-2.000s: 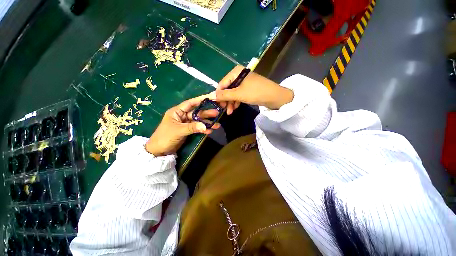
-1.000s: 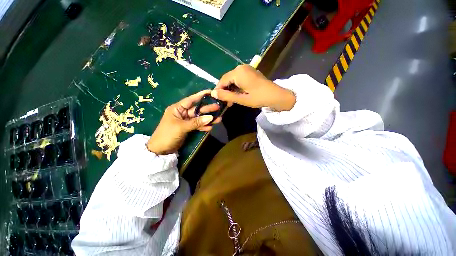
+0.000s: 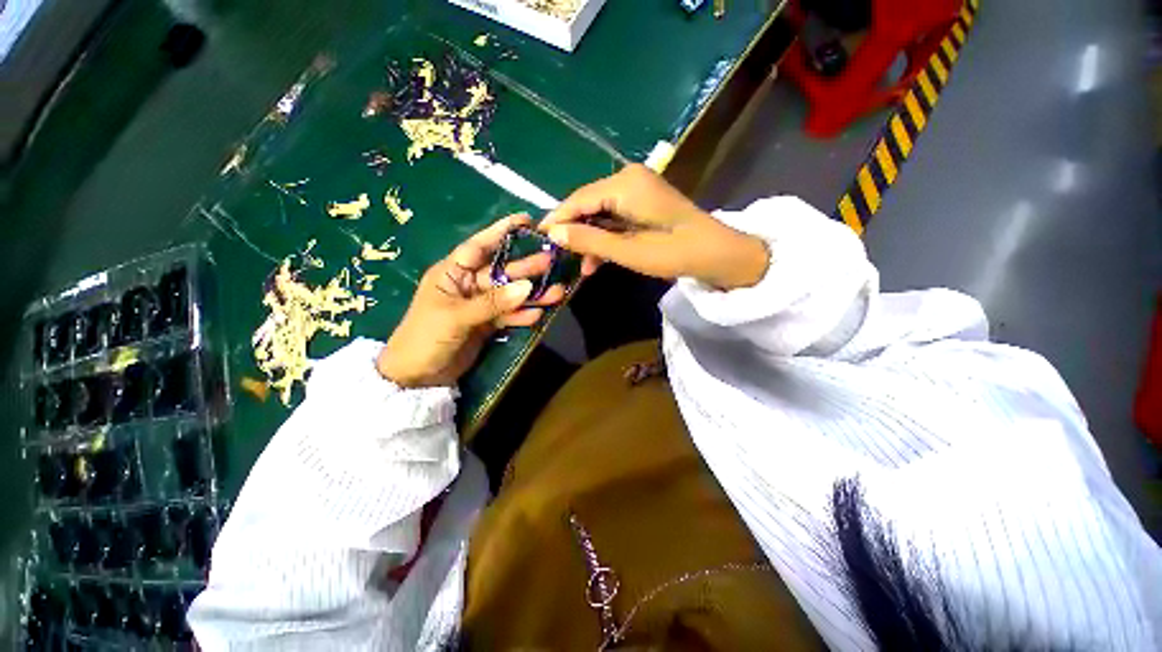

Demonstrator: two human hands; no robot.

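Observation:
My left hand [image 3: 452, 306] holds a black housing frame [image 3: 500, 265] by its rim over the bench's front edge. The frame is tilted and its open centre shows fingers behind it. My right hand [image 3: 637, 227] is closed, with its thumb and index fingertips pinched at the frame's upper right rim. A dark sliver shows under its curled fingers; whether it is a tool, I cannot tell. Any small part at the fingertips is hidden. A loose pile of small cream parts [image 3: 300, 321] lies left of my hands. A mixed pile of cream and dark parts [image 3: 442, 112] lies farther back.
A clear blister tray [image 3: 204, 382] with black housings is at the left. A white strip [image 3: 510, 181] lies behind my hands. A white parts box [image 3: 561, 26] is at the back edge. Beyond the green bench are a red stool [image 3: 873, 77] and yellow-black floor tape [image 3: 902, 130].
The dark pen-like tool seen above my right hand is no longer clearly visible. My right fingertips have closed at the frame's rim. The frame has turned a little in my left hand.

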